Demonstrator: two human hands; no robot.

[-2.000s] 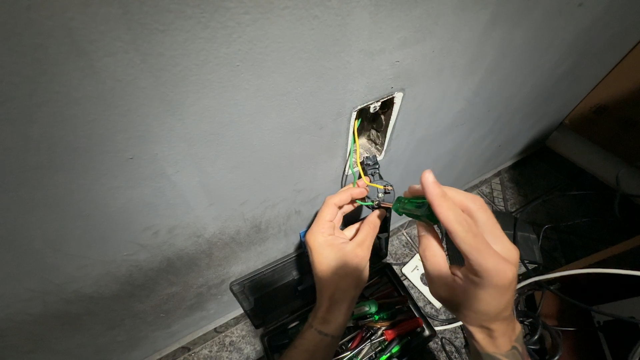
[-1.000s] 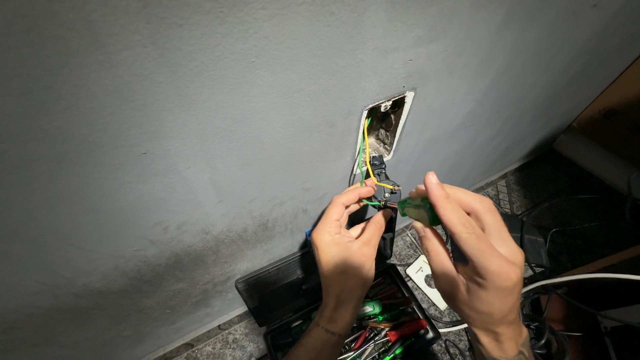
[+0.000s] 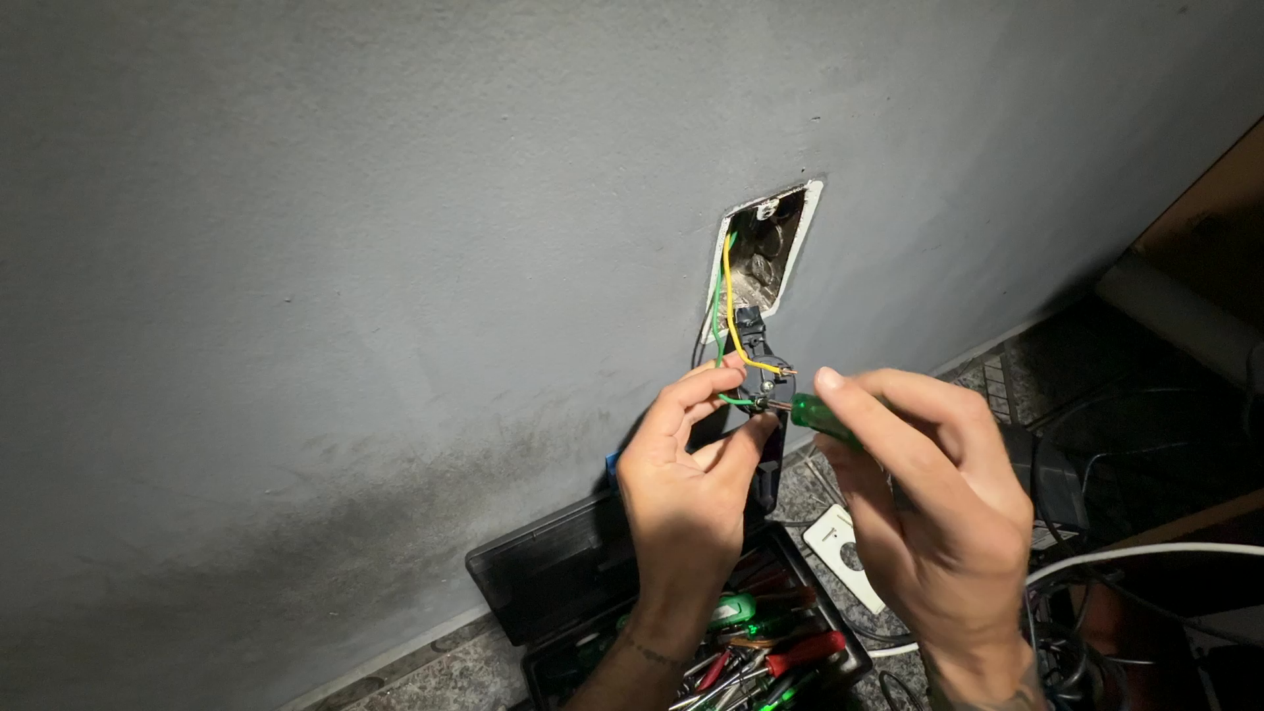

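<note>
My left hand (image 3: 696, 454) pinches the lower part of a black electrical socket module (image 3: 752, 346) just below an open wall box (image 3: 765, 247). A yellow wire (image 3: 731, 306) and a green wire (image 3: 717, 316) run from the box to the module's terminals. Bare copper shows at the yellow wire's end. Between thumb and fingers, my right hand (image 3: 918, 484) holds a screwdriver with a green handle (image 3: 822, 419). Its short visible shaft meets the module beside the green wire's end; the tip's exact seat is too small to tell.
Below my hands lies an open black toolbox (image 3: 553, 563) with red- and green-handled tools. A white socket cover plate (image 3: 844, 558) rests on the stone-patterned floor beside it. At the right are a thick white cable (image 3: 1136, 550), tangled dark cables and a dark box. The grey wall fills the left.
Both hands stay at the module, with the screwdriver still at the green wire's terminal. My right hand's fingers have shifted slightly around the handle.
</note>
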